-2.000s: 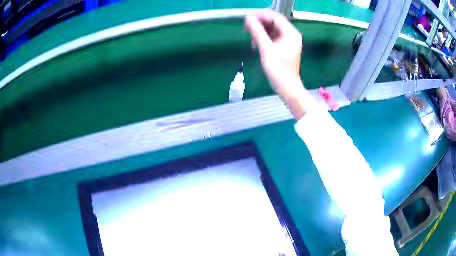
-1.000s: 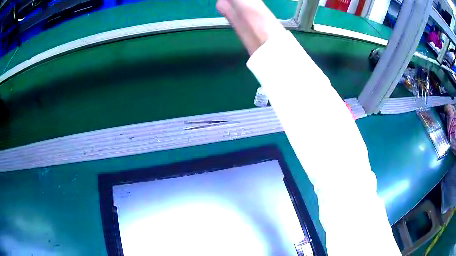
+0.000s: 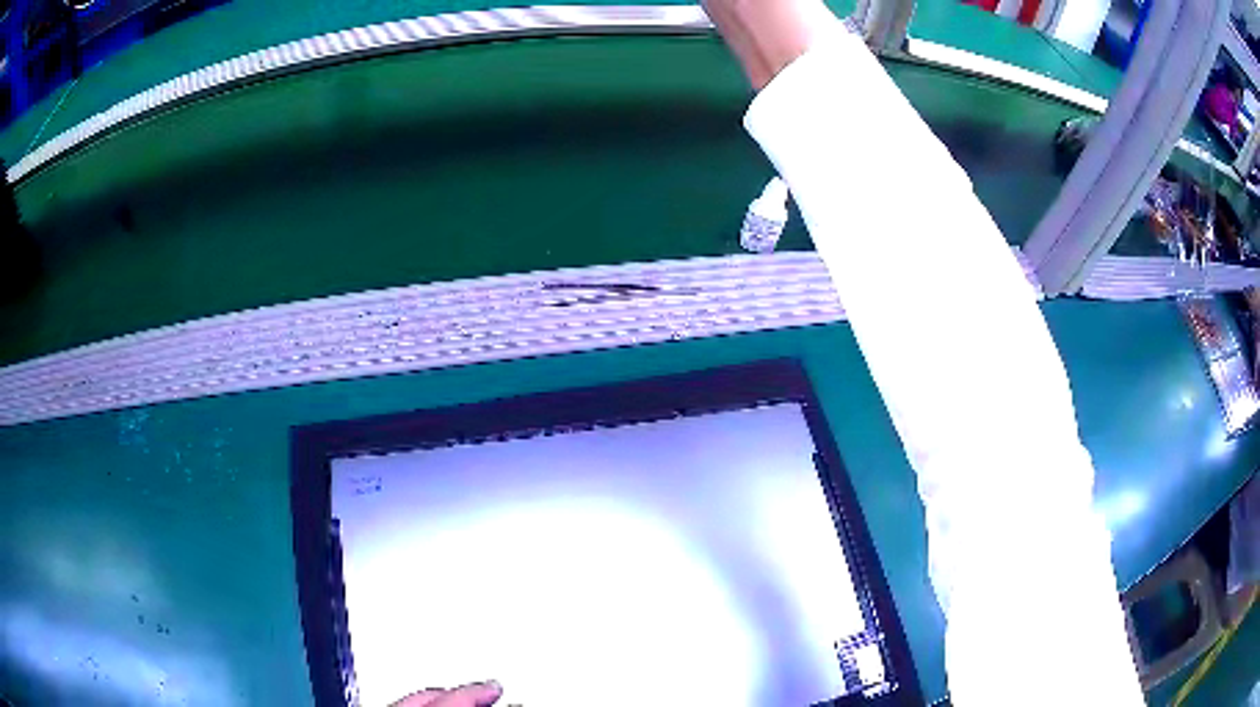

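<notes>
A flat display panel (image 3: 553, 553) with a pale, glaring face and a wide black border lies on the green bench, its near edge cut off by the picture. My left hand (image 3: 453, 695) shows only as fingers at the bottom edge, over the panel's face. My right hand (image 3: 763, 31) is reached far forward and cut off by the top edge, so its fingers are hidden. A small white bottle (image 3: 764, 218) stands beyond the rail, beside my right sleeve. A small white-silver piece (image 3: 860, 663) shows at the panel's right corner.
A ribbed aluminium rail (image 3: 415, 329) crosses the bench behind the panel, with a thin dark tool (image 3: 615, 290) on it. A grey post (image 3: 1126, 145) rises at the right. Bagged parts (image 3: 1223, 362) lie at the far right. A stool (image 3: 1175, 615) is at the lower right.
The camera view has shifted, and the panel shows more fully. My right arm stays stretched forward, its hand now at the top edge. My left fingers have appeared at the bottom.
</notes>
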